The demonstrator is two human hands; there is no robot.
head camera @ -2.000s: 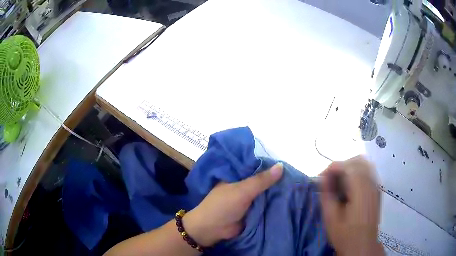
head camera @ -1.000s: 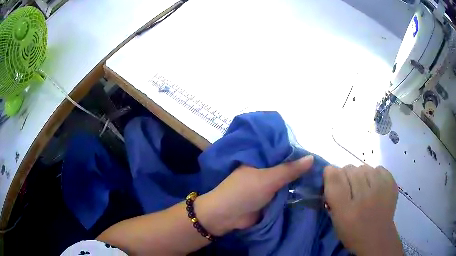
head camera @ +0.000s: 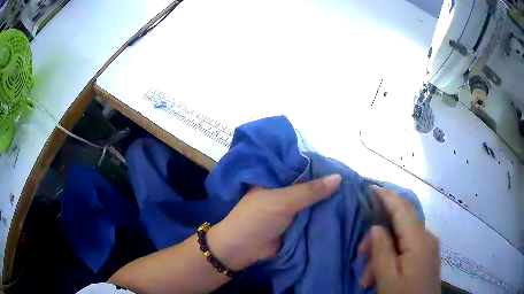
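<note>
The blue cloth garment is bunched over the table's front edge, and part of it hangs down at the left. My left hand grips the bunched cloth, thumb on top near a seam. My right hand is at the cloth's right side, blurred. It holds a small dark tool, which looks like thread snips, against the cloth. The blade tips are too blurred to make out.
The white table has a printed ruler along its wooden front edge. The sewing machine head stands at the right, with its presser foot area and tension knob. A green fan stands on the side table at left.
The view has shifted between frames. My right hand has changed from a closed fist beside the cloth to fingers more spread, with the dark tool showing over the cloth. My left hand keeps its grip.
</note>
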